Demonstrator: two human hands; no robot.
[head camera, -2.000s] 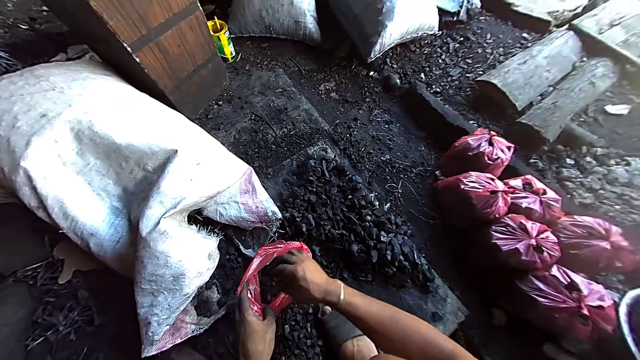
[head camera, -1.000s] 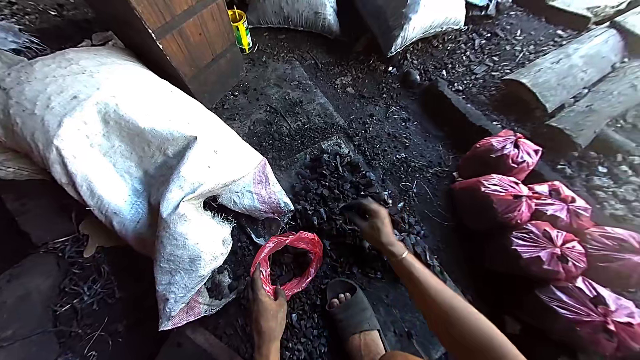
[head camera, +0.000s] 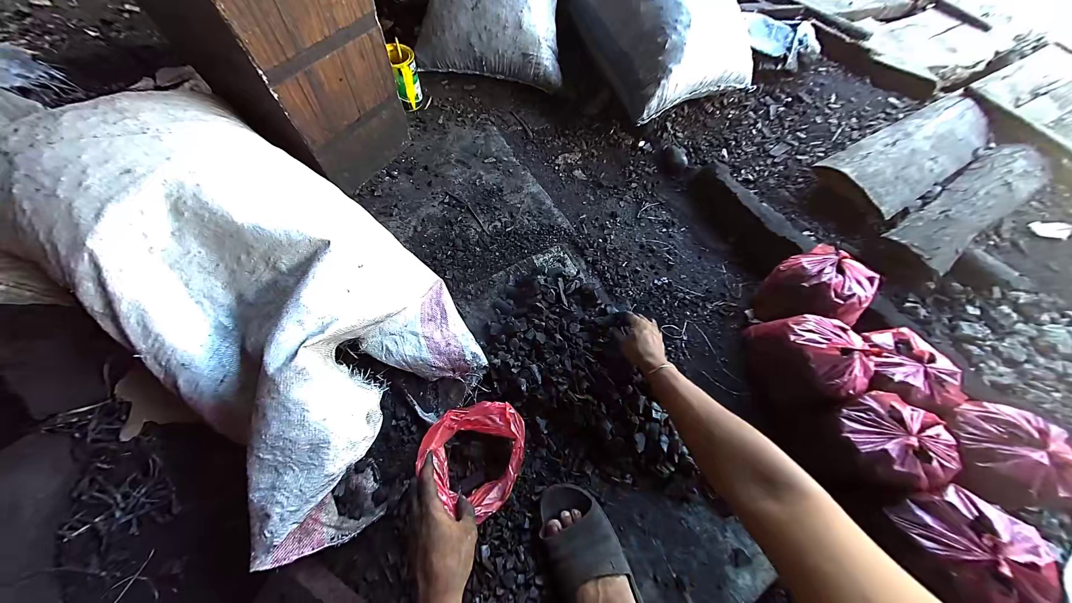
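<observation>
My left hand (head camera: 445, 536), blackened at the fingers, grips the near left rim of a red plastic bag (head camera: 507, 481) whose mouth gapes upward. Dark pieces show inside it. My right hand (head camera: 641, 342) reaches to the far right side of a heap of charcoal pieces (head camera: 561, 368); its fingertips are dark against the charcoal, so whether they hold any cannot be told. Left of the bag lies a large white woven sack (head camera: 209, 218) on its side, its torn mouth facing the heap.
Several tied red plastic bags (head camera: 900, 440) stand at the right. Cut logs (head camera: 971, 201) lie behind them. Full sacks (head camera: 695, 50), a yellow can (head camera: 405, 77) and a wooden post (head camera: 327, 75) are at the back. My sandalled foot (head camera: 586, 540) is beside the bag.
Two seconds ago both hands were at the red bag. My right hand has since moved away to the charcoal heap, while my left has stayed on the bag, whose mouth now stands wider.
</observation>
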